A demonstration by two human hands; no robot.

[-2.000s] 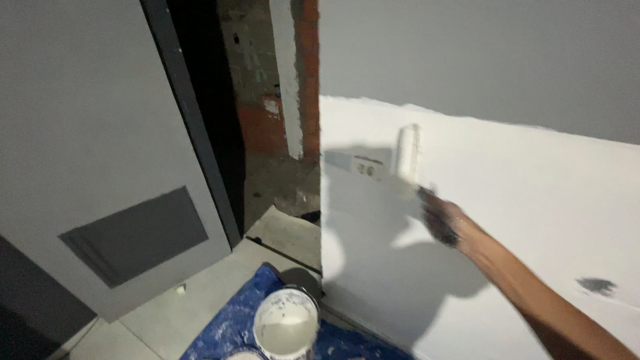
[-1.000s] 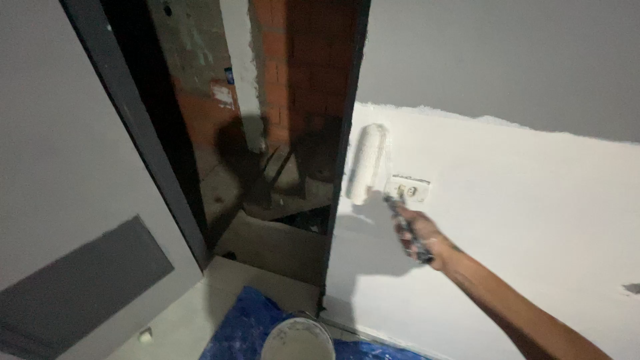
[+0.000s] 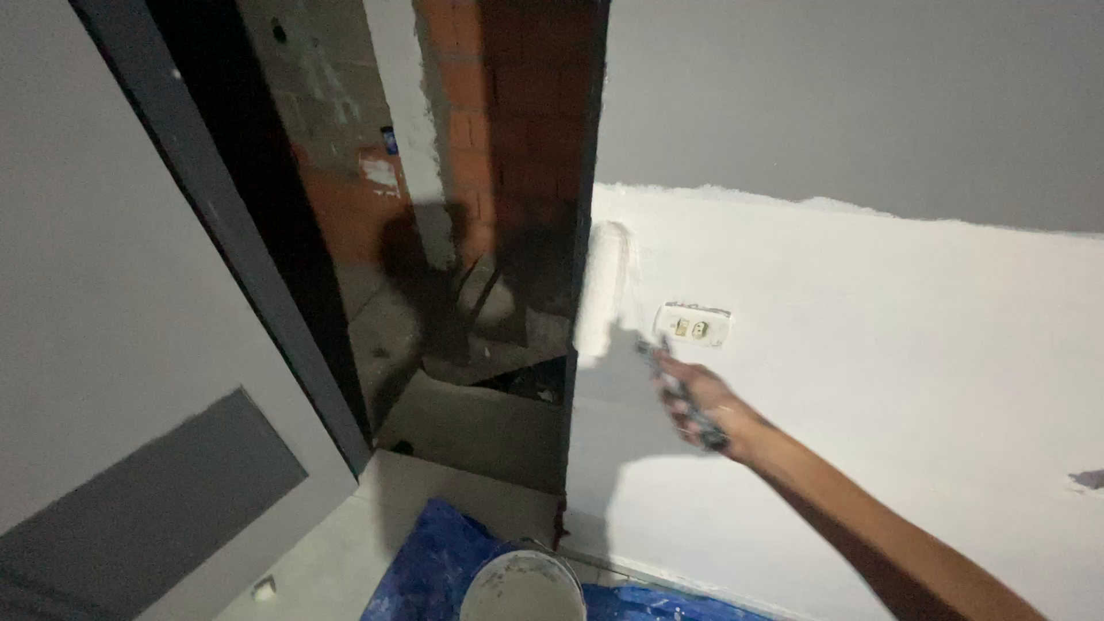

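My right hand grips the dark, paint-smeared handle of a paint roller, seen at the right of centre. The roller's white sleeve lies upright against the wall, along its left edge by the doorway. Fresh white covers the lower wall, with a ragged border below the grey upper part. Just right of the sleeve and above my hand is a white outlet and switch plate. A paint bucket stands at the bottom, cut off by the frame. My left hand is out of view.
A blue plastic sheet lies under the bucket. At left stands a grey door panel with a dark grey patch. Between it and the wall, a doorway shows bare brick and a rough floor. A small white piece lies on the tiles.
The roller has moved left from the right side of the outlet plate to the wall's left edge, my right hand still around its handle. The view has shifted too.
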